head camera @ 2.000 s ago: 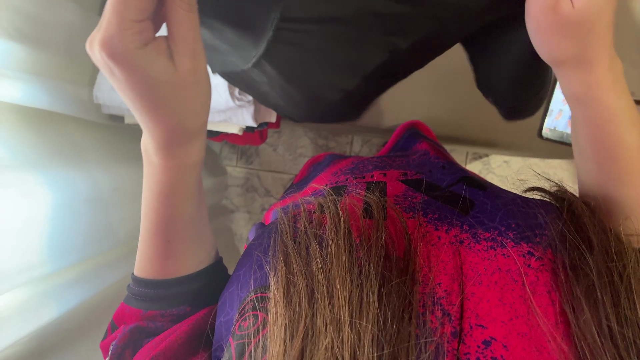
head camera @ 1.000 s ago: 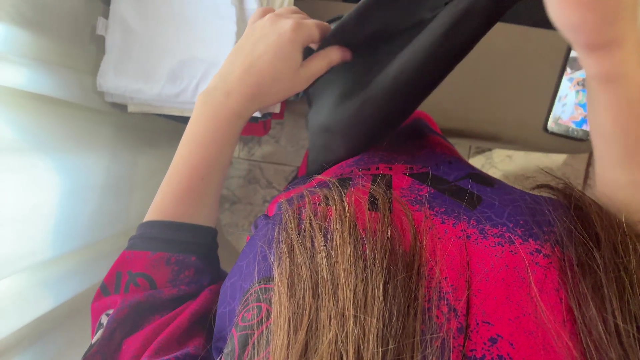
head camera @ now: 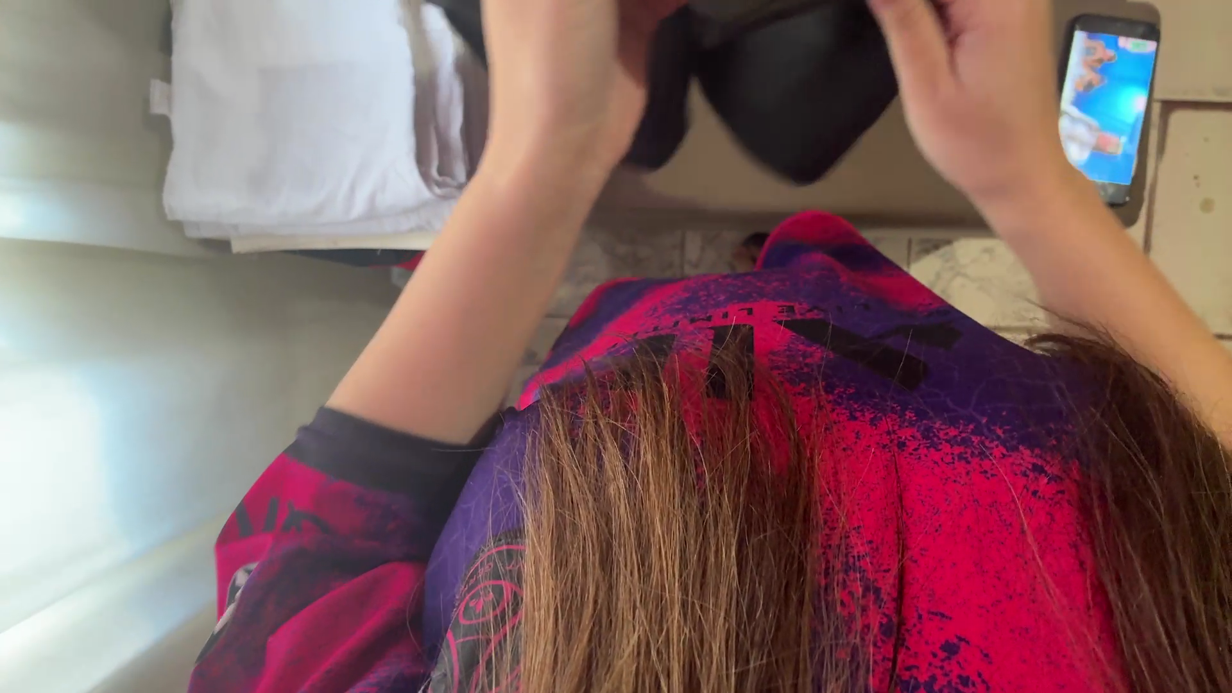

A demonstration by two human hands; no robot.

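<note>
A black cloth garment (head camera: 794, 91) hangs between my two hands at the top of the head view, its upper part cut off by the frame edge. My left hand (head camera: 577, 82) is at its left side, with the fingertips partly out of view, and grips the fabric. On the other side, my right hand (head camera: 977, 87) pinches the garment's right edge between thumb and fingers. Left of my left hand lies a stack of folded white cloth (head camera: 298, 115), with cream, dark and red layers beneath it.
A smartphone (head camera: 1109, 111) with a lit screen lies on the brown surface (head camera: 924, 188) to the right of my right hand. Pale curtain-like material (head camera: 115, 385) is along the left. Marbled floor tiles (head camera: 635, 260) show below the surface. Long hair hangs over my red and purple shirt.
Both hands have come closer together, and the black garment is bunched between them instead of spread wide as two seconds ago. The view has shifted, showing more of the white stack and phone.
</note>
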